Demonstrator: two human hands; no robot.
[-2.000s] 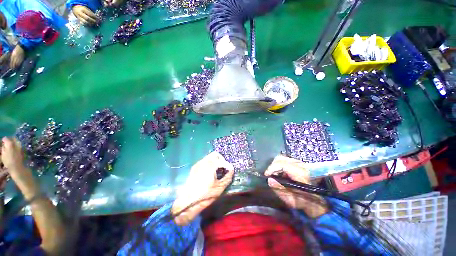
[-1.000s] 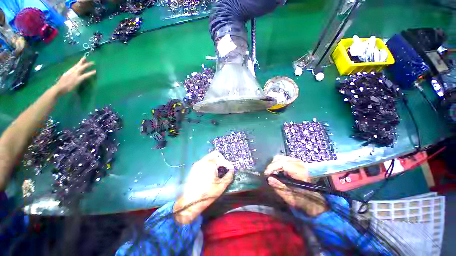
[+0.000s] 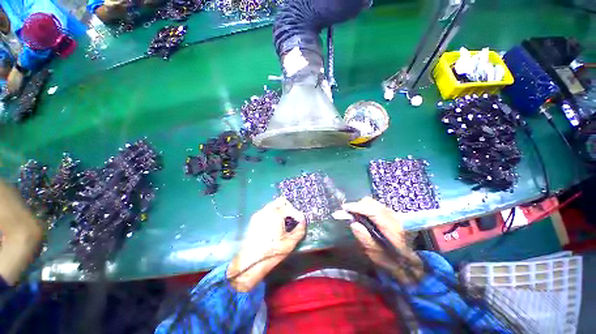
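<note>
A square block of small purple-black and silver assemblies [image 3: 306, 193] lies on the green mat in front of me. My left hand [image 3: 271, 236] is closed around a small dark thing at the block's lower left corner; its fingers hide most of it. My right hand [image 3: 378, 233] holds the dark pen-like soldering iron [image 3: 372, 229] at the block's lower right. The iron's tip is too blurred to place exactly. A second square block of assemblies [image 3: 402, 185] lies to the right.
The fume hood [image 3: 304, 121] stands behind the block, with a round tin [image 3: 367, 122] beside it. Loose dark parts [image 3: 215, 158] lie left. A tall assembly heap [image 3: 483, 140] lies below the yellow bin [image 3: 473, 75]. Another person's arm [image 3: 16, 235] is at the far left.
My right hand has turned, and the iron now slants more steeply, with the fingers nearer the block. My left hand has hardly moved. The neighbour's arm reached across the bench and drew back.
</note>
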